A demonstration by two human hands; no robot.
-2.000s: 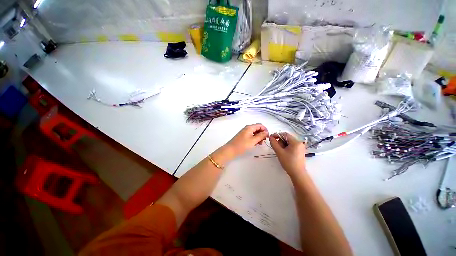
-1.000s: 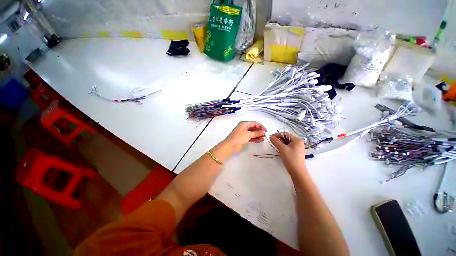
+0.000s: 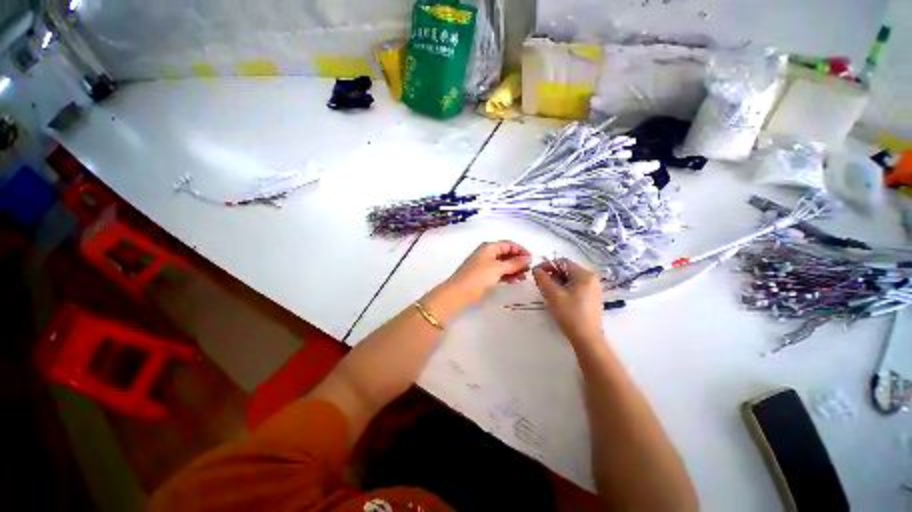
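My left hand (image 3: 500,264) pinches a tiny white piece, perhaps a connector housing, between its fingertips, mostly hidden by the fingers. My right hand (image 3: 569,285) holds thin wires of a white cable; a few dark wire ends show above its fingers. The two hands' fingertips nearly meet over the table, in front of the large bundle. The white cable (image 3: 668,288) runs from a dark sleeve beside my right hand off to the right. Thin dark-red wire ends (image 3: 526,306) stick out left below my right hand.
A large cable bundle (image 3: 590,195) lies behind my hands, a second bundle (image 3: 815,285) at right. A black phone (image 3: 795,450) lies front right. A lone thin harness (image 3: 250,198) lies far left. A green bag (image 3: 438,58) and clear bags (image 3: 738,108) stand behind; red stools (image 3: 115,362) at left.
Both hands stay nearly in place. The fingertips of my right hand have moved slightly left and up, closer to my left hand. The view has shifted slightly.
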